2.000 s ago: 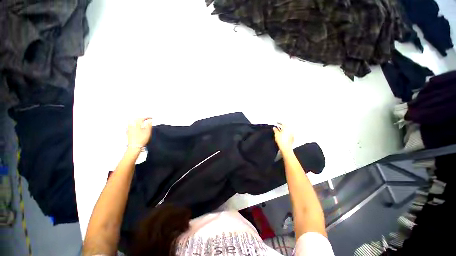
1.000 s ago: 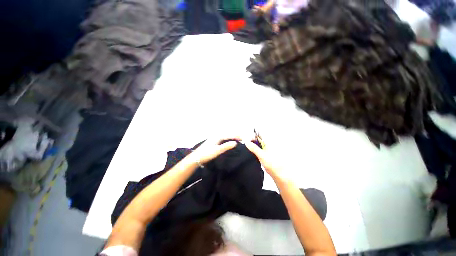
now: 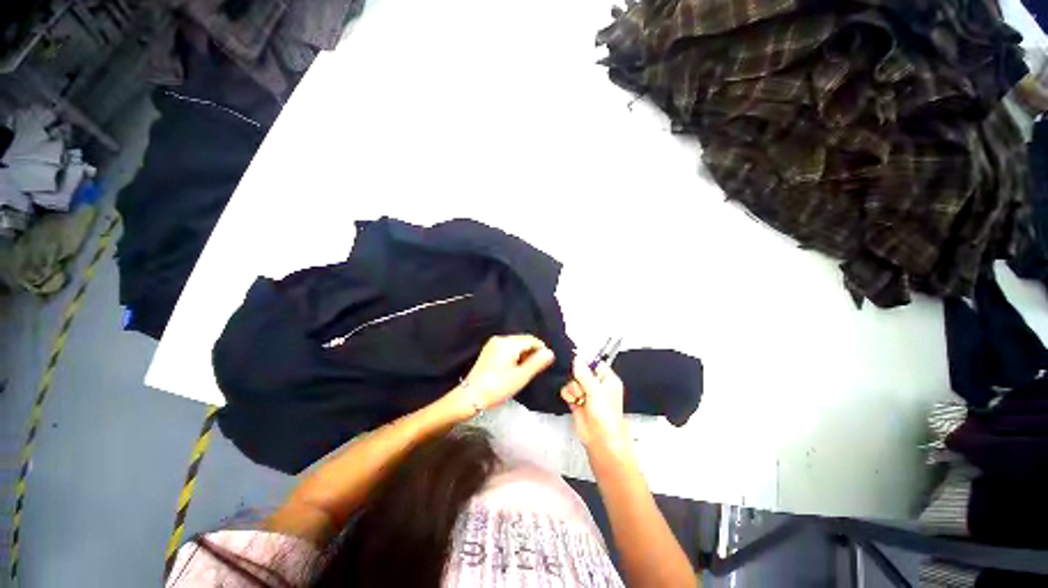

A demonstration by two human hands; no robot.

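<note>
A dark garment [image 3: 402, 333] lies on the white table in front of me, with a pale zipper [image 3: 402, 315] slightly curved on it. My left hand [image 3: 509, 370] is at the garment's right part, fingers curled and pinching its edge. My right hand [image 3: 595, 396] is close beside it, touching the cloth, with small thread snips [image 3: 606, 353] held in it and their tips pointing up. A dark sleeve [image 3: 661, 383] sticks out to the right beyond my right hand. The exact spot between my fingertips is too small to see clearly.
The white table [image 3: 460, 138] has a heap of brown plaid garments [image 3: 827, 138] at its far right. Dark garments [image 3: 190, 195] hang at the left edge, with grey-brown garments [image 3: 259, 29] beyond. Striped and dark cloth [image 3: 1000, 459] is at the right. A metal frame [image 3: 804, 534] shows at lower right.
My hands have moved from the garment's upper edge down to its right part near the sleeve. The garment's body now lies spread to the left with its zipper showing. The view has shifted.
</note>
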